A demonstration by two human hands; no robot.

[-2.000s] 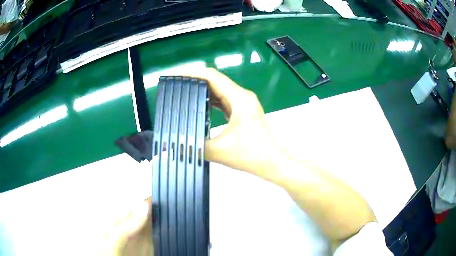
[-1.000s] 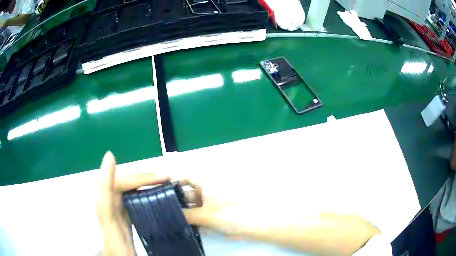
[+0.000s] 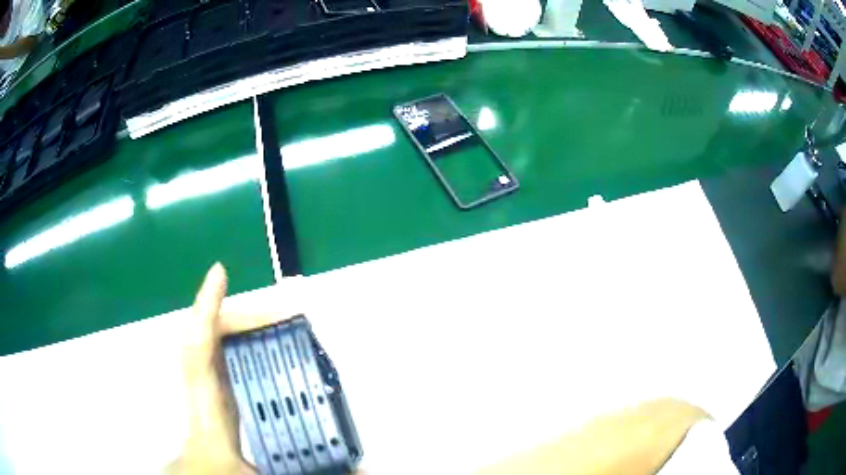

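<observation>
My left hand (image 3: 206, 399) holds a stack of dark phone frames (image 3: 288, 404) over the white work sheet, at the bottom left of centre. The stack's ribbed edge, with slots and small round holes, faces up; its lower end is near the picture's bottom edge. My right forearm (image 3: 603, 441) comes in from the lower right and my right hand is cut off by the bottom edge. A single phone frame (image 3: 455, 151) lies flat on the green surface, its camera end at the upper left and a small white square at the lower right.
White work sheet (image 3: 519, 315) along the near side. A black-and-white divider strip (image 3: 275, 195) crosses the green surface. Black trays (image 3: 213, 46) are piled at the far left above a pale layered edge (image 3: 306, 85). A white object (image 3: 795, 181) stands at the right; red trays (image 3: 784, 46) are far right.
The stack was tipped down between both hands and now shows its slotted edge in my left hand. My right hand has dropped out of the picture. The single frame has moved left across the green surface.
</observation>
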